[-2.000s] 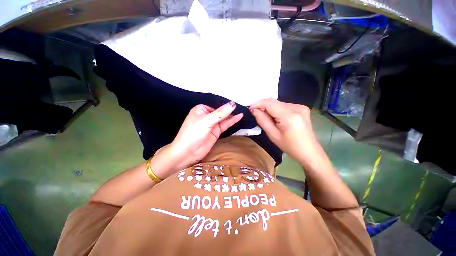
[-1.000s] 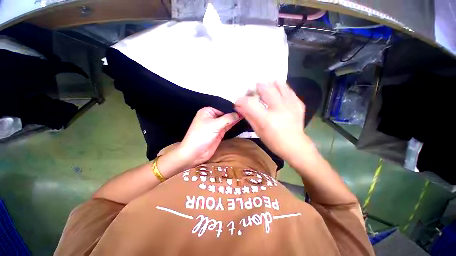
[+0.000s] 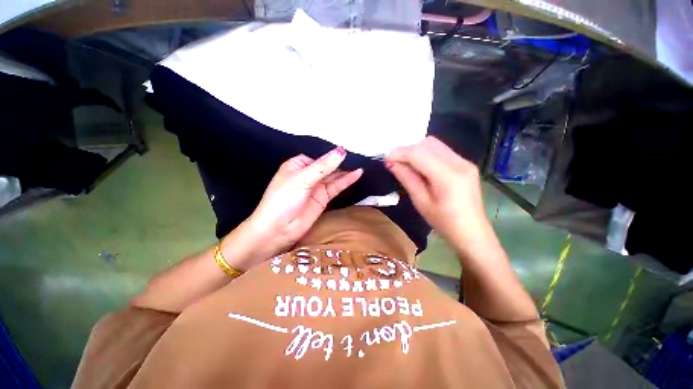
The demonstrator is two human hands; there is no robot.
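Black fabric (image 3: 235, 140) lies over the lap, with white fabric (image 3: 357, 91) beyond it toward the table. My left hand (image 3: 300, 194) holds the black fabric near the edge where it meets the white, thumb on top. My right hand (image 3: 437, 182) is just to the right at the same edge, thumb and index finger pinched together. A faint thin glint, perhaps a needle, shows at its fingertips. A small white patch (image 3: 378, 200) shows below the black fabric between the hands. Thread cannot be made out.
The worktable edge (image 3: 190, 17) runs across the top. Dark cloth heaps hang on stands at left (image 3: 45, 129) and right (image 3: 631, 159). A blue crate with clear plastic (image 3: 524, 152) stands at right. The green floor has yellow lines (image 3: 558, 270).
My right hand has come down from over the white fabric and moved right, apart from my left hand. My left hand has moved slightly left and its fingers have spread.
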